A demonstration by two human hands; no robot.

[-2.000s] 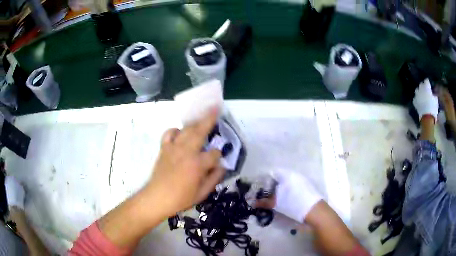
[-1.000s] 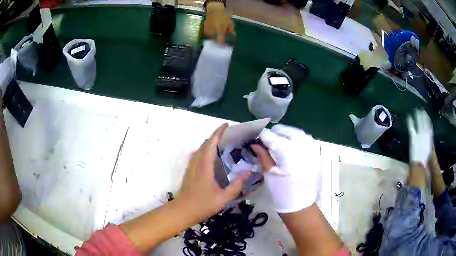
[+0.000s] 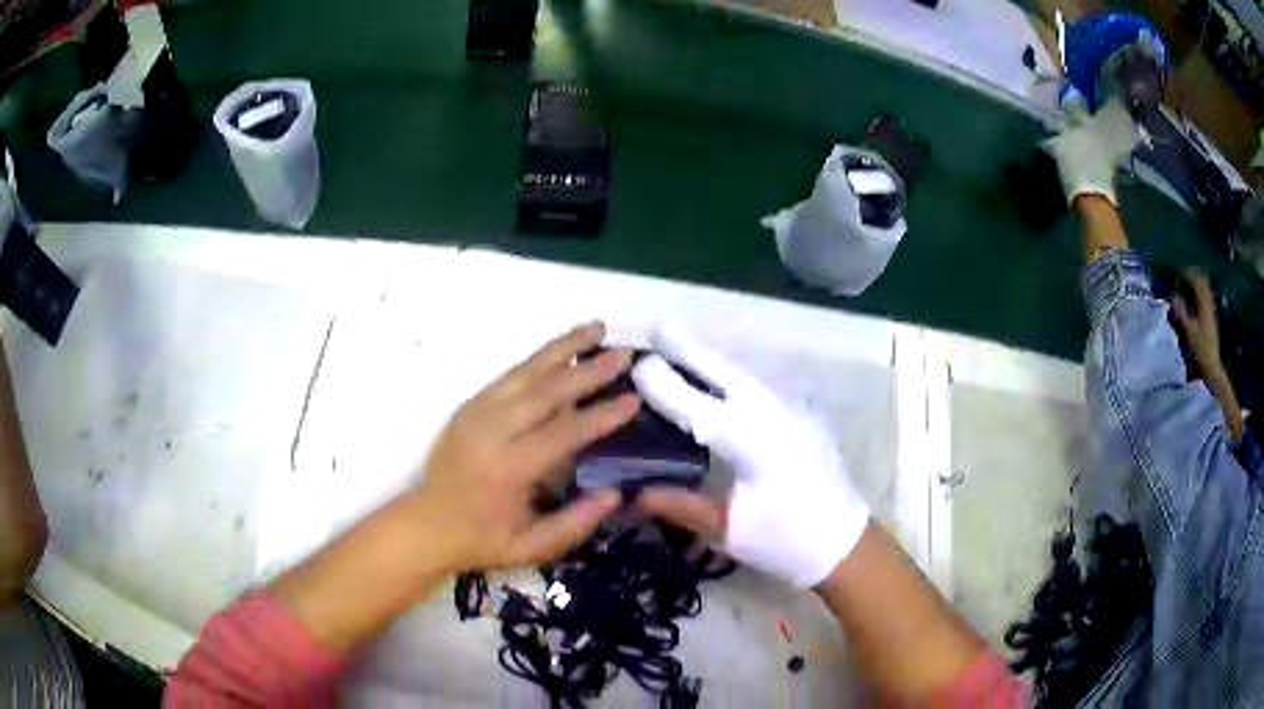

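Note:
A black gift box (image 3: 641, 465) stands on the white bench in front of me, its dark top now showing between my hands and no pale flap sticking up. My bare left hand (image 3: 520, 450) holds its left side, fingers over the top. My right hand (image 3: 762, 478), in a white glove, holds its right side, gloved fingers on the top and bare fingertips at the near side. The fingers hide most of the box. A heap of black charging cables (image 3: 596, 616) lies just nearer to me, below the box.
The green conveyor (image 3: 402, 166) carries wrapped devices (image 3: 277, 166) and black boxes (image 3: 564, 159). A worker's gloved hand (image 3: 1091, 150) and denim sleeve reach in at right, beside another cable heap (image 3: 1081, 596). A blue fan (image 3: 1109, 53) stands beyond. Another arm (image 3: 17, 485) shows at the left edge.
The box's pale flap is down and its dark top shows. Both my hands have closed around it. The hand on the wrapped device across the belt is gone. The right worker's arm reaches farther out.

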